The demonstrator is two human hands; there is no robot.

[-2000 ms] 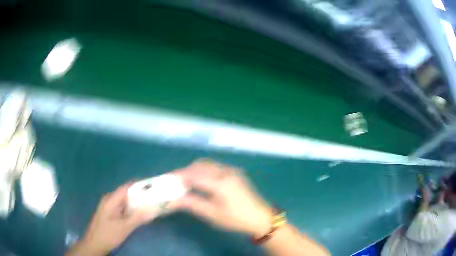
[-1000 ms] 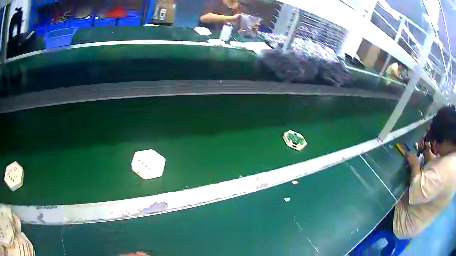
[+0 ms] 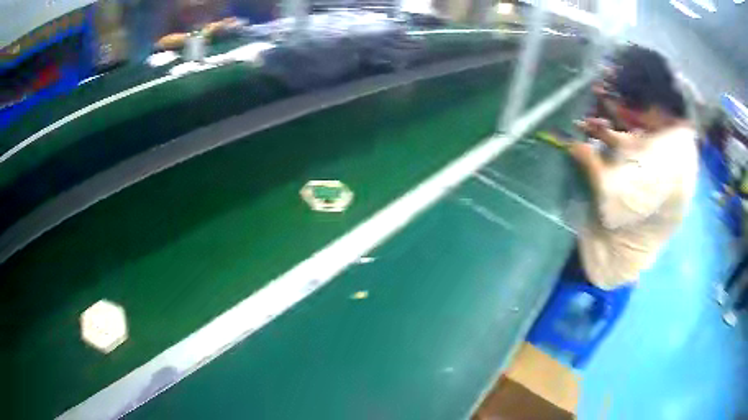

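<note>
Neither of my hands is in the picture. An open hexagonal housing [image 3: 327, 195] with a green centre and a pale rim lies on the green conveyor belt [image 3: 221, 238] near the middle. A cream-white hexagonal piece [image 3: 104, 326] lies on the belt at the lower left; whether it is a loose cover or a closed unit I cannot tell. The picture is blurred.
A worn white rail [image 3: 303, 279] separates the belt from the green bench top [image 3: 385, 328], which bears small pale scraps. A seated person [image 3: 644, 180] is at the right on a blue stool [image 3: 578, 320]. An open cardboard box [image 3: 533, 385] stands at the bottom right.
The view has swung right, so the housing and white piece appear further left. The stacked covers at the left edge and the fingertip at the bottom have left the picture; the cardboard box has come in.
</note>
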